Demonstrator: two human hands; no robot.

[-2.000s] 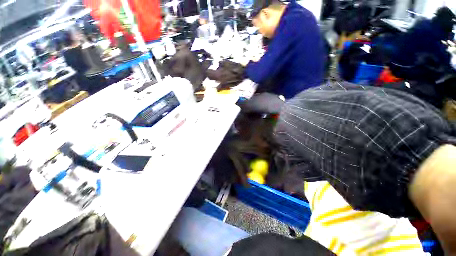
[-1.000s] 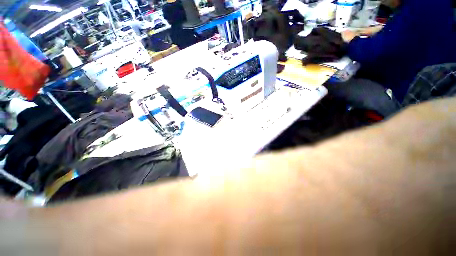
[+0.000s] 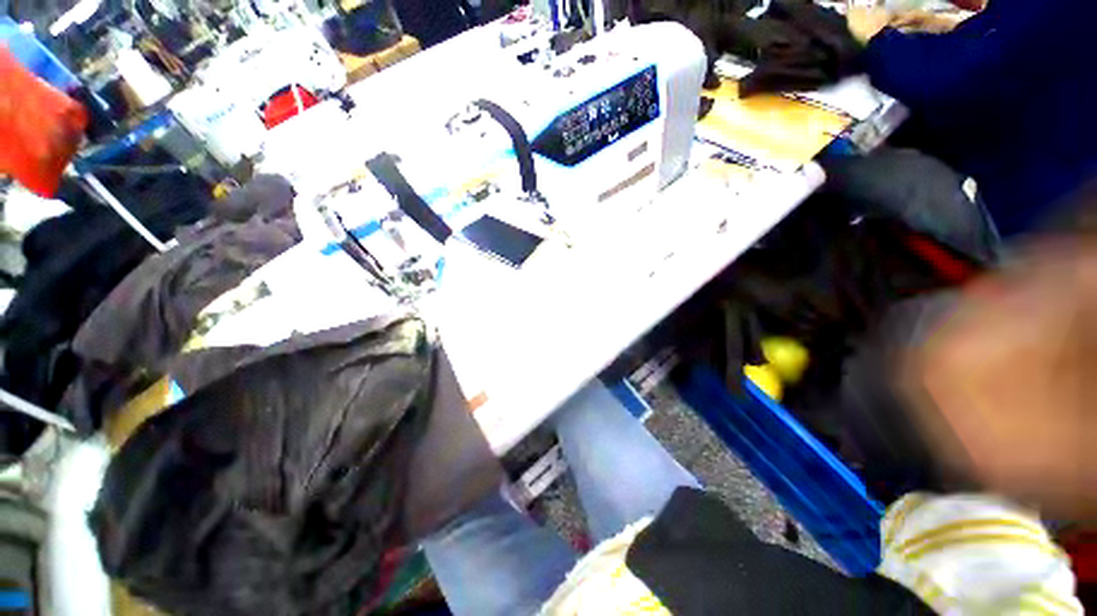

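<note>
Dark grey-brown cloth (image 3: 277,457) hangs in a bunch over the left front of the white table (image 3: 577,325). Part of it lies near the needle area (image 3: 409,279) of the white sewing machine (image 3: 626,169). A blurred bare hand or forearm, seemingly my right hand (image 3: 1023,373), is large at the right edge, away from the cloth and machine. Its fingers cannot be made out, nor whether it holds anything. My left hand is not in view. A phone (image 3: 499,240) lies by the machine, and black straps (image 3: 409,199) hang over the machine head.
A blue crate (image 3: 788,463) with dark pieces and a yellow item (image 3: 782,361) stands at the lower right. Blue-clad legs and white-and-yellow striped cloth (image 3: 974,548) are at the bottom. Another person's dark blue sleeve (image 3: 962,96) is at upper right. More dark cloth (image 3: 181,277) lies left.
The blurred bare arm that crossed the bottom of the picture is now a smaller patch at the right. The view has tilted down, showing more hanging cloth, the legs and the crate.
</note>
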